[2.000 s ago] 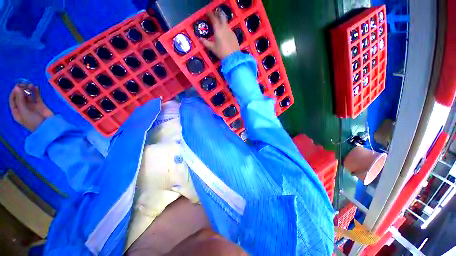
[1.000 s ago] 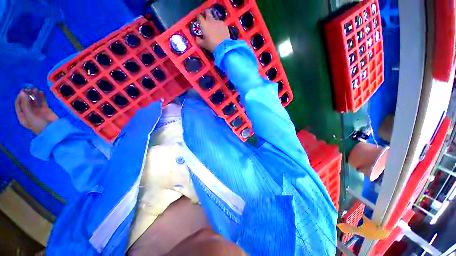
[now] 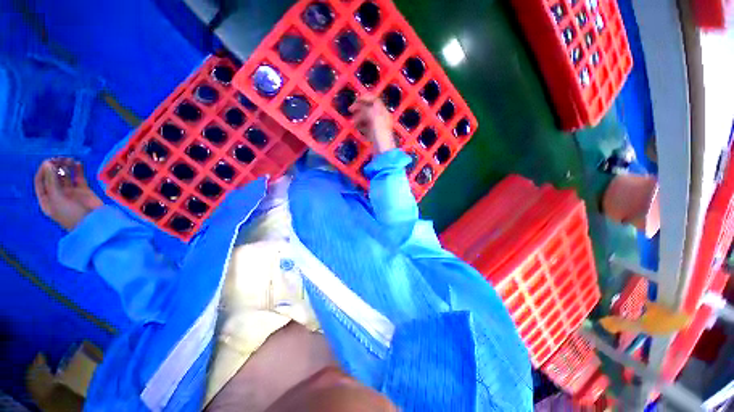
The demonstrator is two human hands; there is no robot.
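A red compartment tray (image 3: 319, 50) with dark round discs in its pockets lies in front of me. One disc (image 3: 267, 80) near its left corner shines white. My right hand (image 3: 374, 122) is over the middle of this tray, fingers down at a pocket; whether they grip a disc cannot be told. My left hand (image 3: 64, 193) is out at the far left, palm up, holding a small shiny round piece (image 3: 60, 170) at its fingertips. A second red tray (image 3: 173, 217) with dark discs lies to the left, partly under the first tray's corner.
A stack of red trays (image 3: 535, 273), its visible pockets empty, stands right of me. Another partly filled red stack (image 3: 575, 68) is at the upper right on the green bench top (image 3: 483, 100). A pinkish cup-like container (image 3: 632, 201) stands near the bench edge. Cardboard (image 3: 76, 370) is at lower left.
My right hand has moved from the tray's upper-left pockets to its middle. My left hand still holds the shiny piece. The view has shifted, showing more of the right-hand tray stack.
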